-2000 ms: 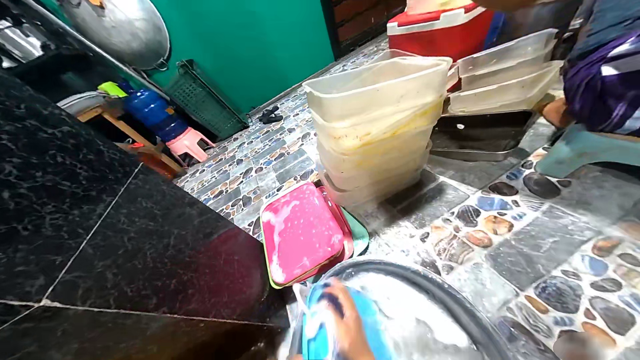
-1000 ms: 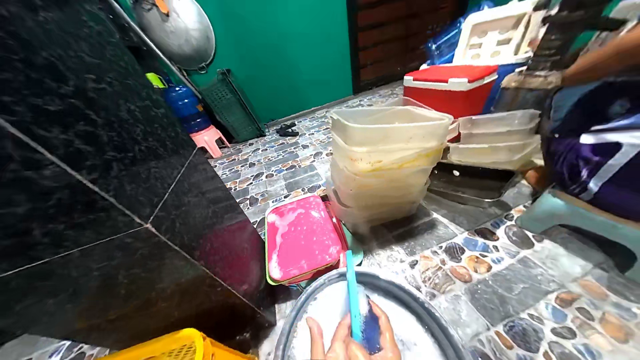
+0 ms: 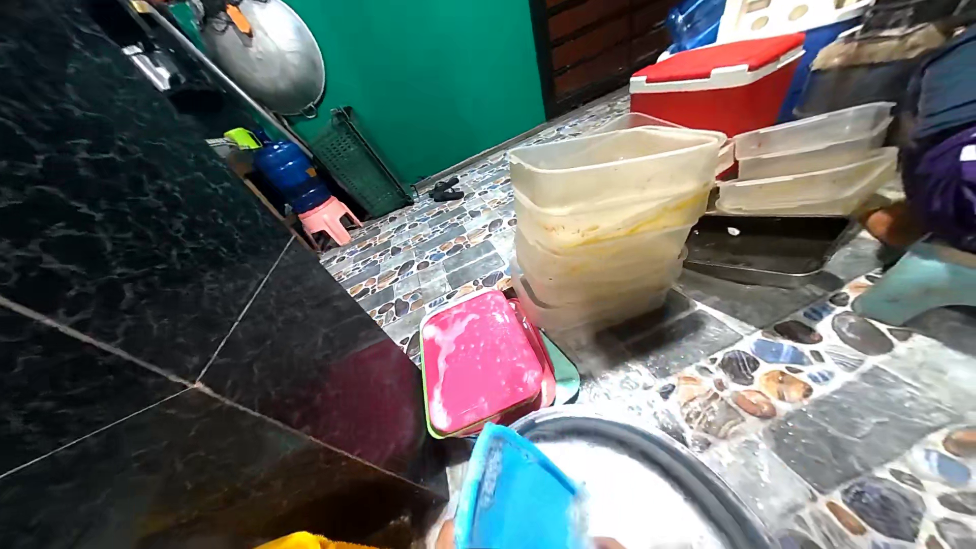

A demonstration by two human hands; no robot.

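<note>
A blue plastic tray (image 3: 518, 492), with suds on it, is tilted over the near left side of a dark round basin (image 3: 648, 442) of white foam. At the tray's lower left edge, a small part of my left hand (image 3: 445, 534) shows, gripping it. Just a sliver of my right hand (image 3: 608, 542) is visible at the bottom edge, beside the tray's lower right; its hold is hidden. Beyond the basin lies a stack of trays, with a soapy pink tray (image 3: 480, 362) on top.
Nested cloudy plastic tubs (image 3: 602, 229) stand beyond the basin. A dark metal pan (image 3: 770, 244) and clear bins (image 3: 816, 168) are farther right, near a seated person (image 3: 945, 168). Black tiled wall (image 3: 191, 328) borders the left; a yellow plastic item (image 3: 305, 541) is at bottom left.
The blue tray has turned from edge-on to showing its broad face. My hands, plainly visible one second ago, are now mostly out of frame or hidden.
</note>
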